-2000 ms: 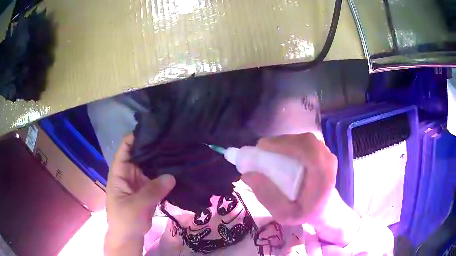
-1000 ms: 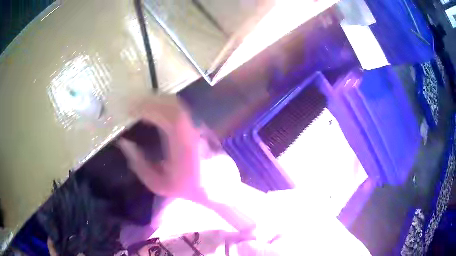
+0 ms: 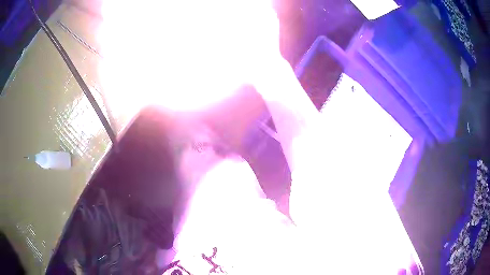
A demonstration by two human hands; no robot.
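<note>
A small white squeeze bottle (image 3: 55,159) lies on its side on the tan table (image 3: 32,118), its thin tip pointing left. A dark fanned bunch of limp pieces (image 3: 110,215) is over my lap at the lower left, beside the table edge. At most a sliver of my left hand shows at the bunch's lower edge; its grip cannot be made out. My right sleeve shows as white-pink glare, and my right hand cannot be made out in it. A blue tub (image 3: 400,80) at the right holds a white sheet (image 3: 365,129) and a dark comb-like row (image 3: 319,78).
A dark cable (image 3: 75,70) runs down across the table. A very bright pink-white glare (image 3: 188,48) hides the top centre. A dark shape (image 3: 8,258) is cut off at the lower left. A white rectangle (image 3: 376,6) shows at the top right, above the grey floor (image 3: 438,177).
The view has turned to the right. My right hand has let go of the bottle, which now lies on the table. Glare has spread over the top and centre.
</note>
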